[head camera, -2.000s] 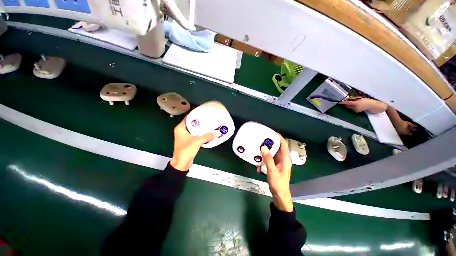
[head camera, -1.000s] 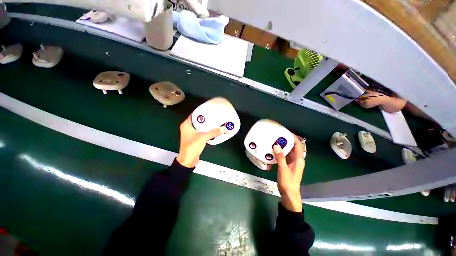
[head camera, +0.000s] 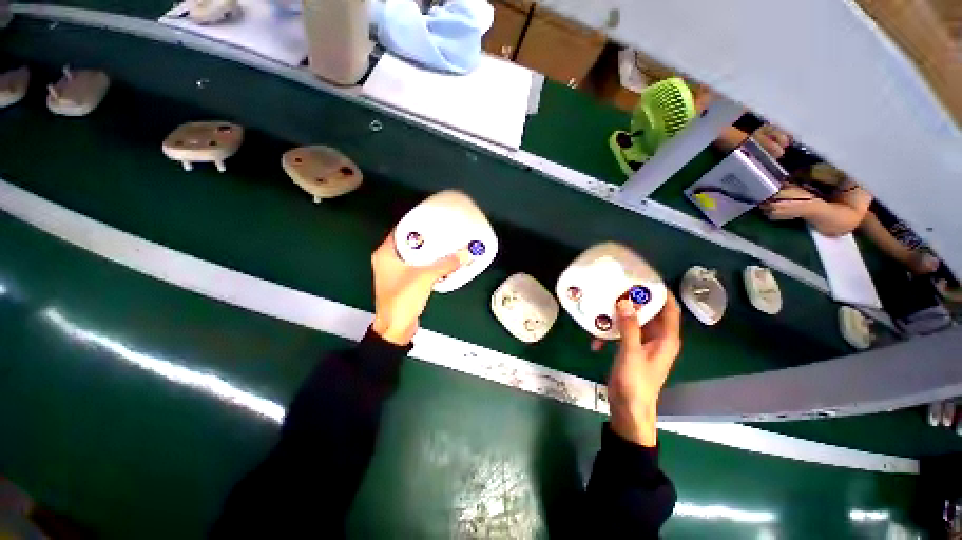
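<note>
My left hand (head camera: 406, 290) grips a white plug-in unit (head camera: 445, 227) by its lower left edge, face up, thumb beside its blue-purple spot. My right hand (head camera: 643, 364) grips a second white unit (head camera: 601, 276) by its lower right edge, thumb at its blue-purple spot; two reddish-brown dots also show on its face. Both units are held above the dark green belt (head camera: 422, 158). Another unit (head camera: 524, 307) lies on the belt between and below them. The undersides of the held units are hidden.
More units (head camera: 323, 171) lie spaced along the belt, left and right. A pale rail (head camera: 274, 306) borders the shiny green near worktop (head camera: 190, 422). Across the belt are white sheets (head camera: 448, 100), a beige cup (head camera: 338, 42), a green fan (head camera: 662, 118) and a person's hands (head camera: 833, 211) with a silver box (head camera: 738, 181).
My right hand has moved right with its unit, widening the gap between the held units and uncovering the unit on the belt. The belt units at left have shifted left in view.
</note>
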